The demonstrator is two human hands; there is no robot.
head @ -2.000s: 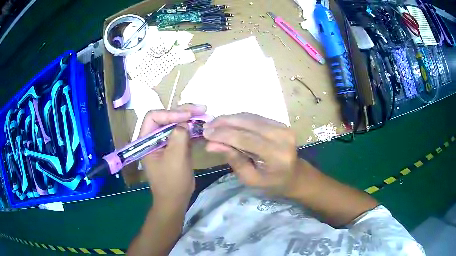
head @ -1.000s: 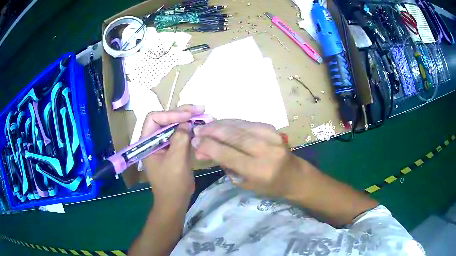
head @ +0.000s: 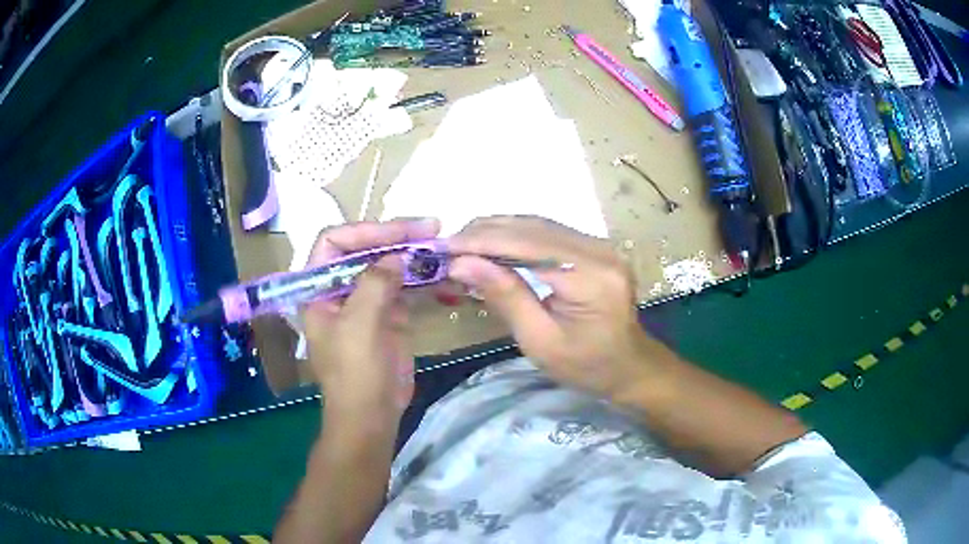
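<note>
The open pen shell (head: 303, 285) is pink with metal and dark insides showing and a black tip at its left end. My left hand (head: 367, 308) grips it near its right part, fingers above and thumb below. My right hand (head: 563, 303) is at the shell's right end and holds a thin, dark, slim item (head: 521, 261) between thumb and fingers, pointing towards the shell. What this item is cannot be told. A small whitish piece (head: 534, 282) shows by the right palm. Both hands are over the lower edge of white paper (head: 499, 170).
Blue bin (head: 170, 250) full of casings at left. Cardboard tray (head: 239, 255) holds a white ring (head: 236, 80), circuit boards (head: 372, 43), a pink knife (head: 627, 78), a thin wire lead (head: 650, 183) and a blue electric screwdriver (head: 701, 96). Parts box (head: 866, 128) at right.
The pen shell has turned a little flatter, its tip higher, and its right end shows a dark round opening. My right hand's fingers have shifted, and the thin item now shows in them.
</note>
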